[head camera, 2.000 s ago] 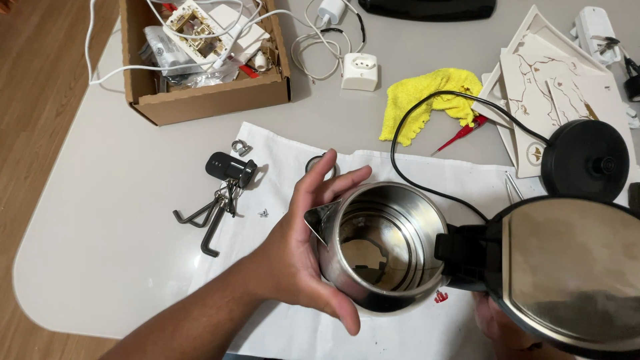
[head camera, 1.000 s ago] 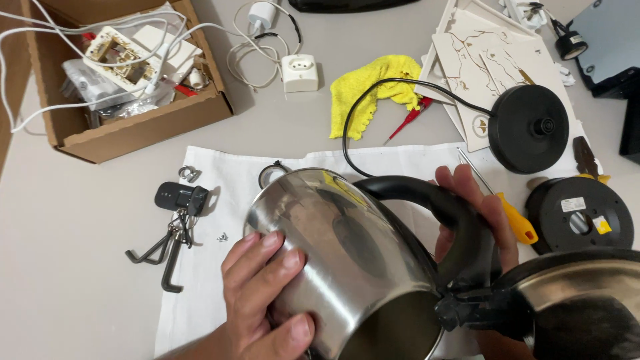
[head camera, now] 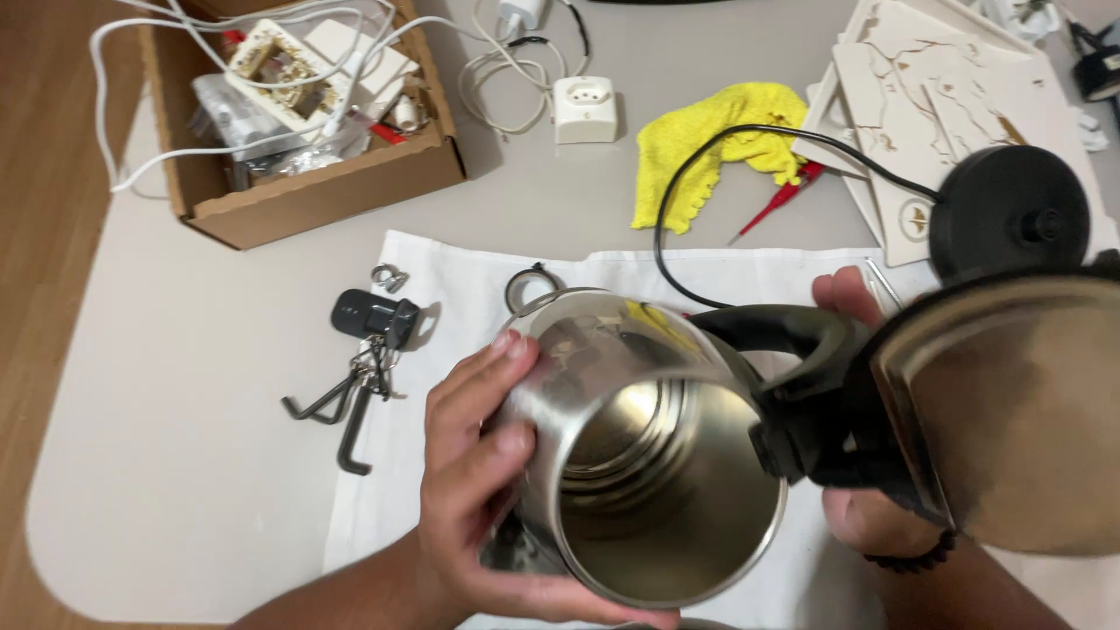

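A stainless steel electric kettle body [head camera: 604, 350] is tilted with its mouth toward me, so its ringed inside shows. Its lid [head camera: 1024, 411] stands swung back on the right, joined by a black hinge beside the black handle [head camera: 787, 328]. My left hand [head camera: 481, 472] is wrapped around the kettle's left side and lower rim. On the handle side is my right hand [head camera: 875, 516], partly hidden behind the hinge and lid; fingertips show past the handle, and its hold is mostly covered. The black power base [head camera: 1006, 214] with its cord lies behind the lid.
Under the kettle is a white cloth [head camera: 455, 289]. Hex keys [head camera: 354, 429], a black fob, a metal clamp and a roll of tape [head camera: 531, 284] lie left. Behind are a cardboard box [head camera: 332, 206] of electrical parts, a white socket adapter [head camera: 584, 109], a yellow cloth [head camera: 691, 149] and a red screwdriver [head camera: 779, 201].
Both hands have turned the kettle: its outer side faced me a second ago, and now its open mouth does. The left hand stays on the body.
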